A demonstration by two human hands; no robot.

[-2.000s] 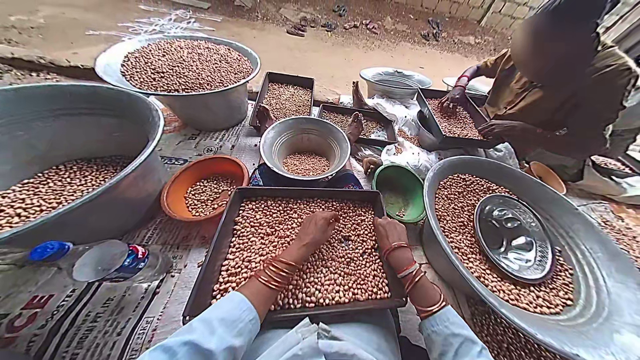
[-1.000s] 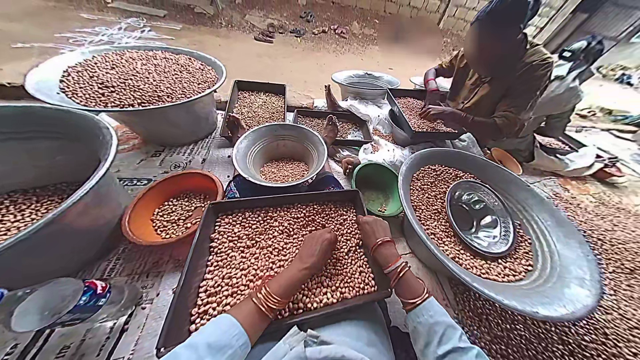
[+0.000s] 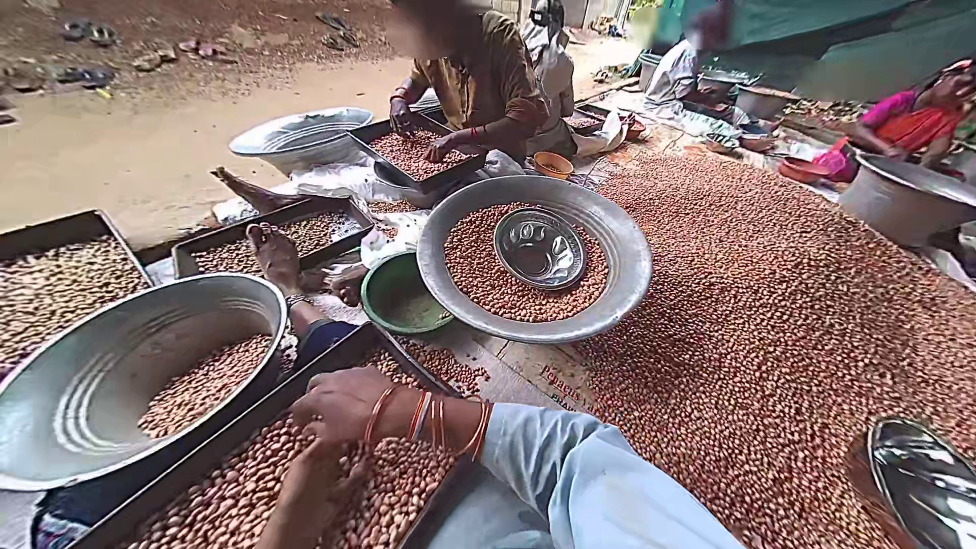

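Note:
A dark rectangular metal tray of shelled, peanut-like nuts lies across my lap. My right hand, with orange and white bangles at the wrist, is over the tray near its far edge, its fingers curled downward. My left hand is blurred and low over the nuts, close beneath the right one. The fingers of both hands are largely hidden, so what they hold cannot be seen. Left of the tray stands a wide metal basin with some nuts; beyond it is a green plastic bowl.
A large metal basin holds nuts and a shiny metal plate. Nuts cover the ground at right, with another shiny plate on them. Ahead, a co-worker handles nuts in a tray. Other people sit farther back.
The view has swung strongly to the right, bringing more spread nuts and other people into sight. My hands, apart over the tray before, are now close together or overlapping in view.

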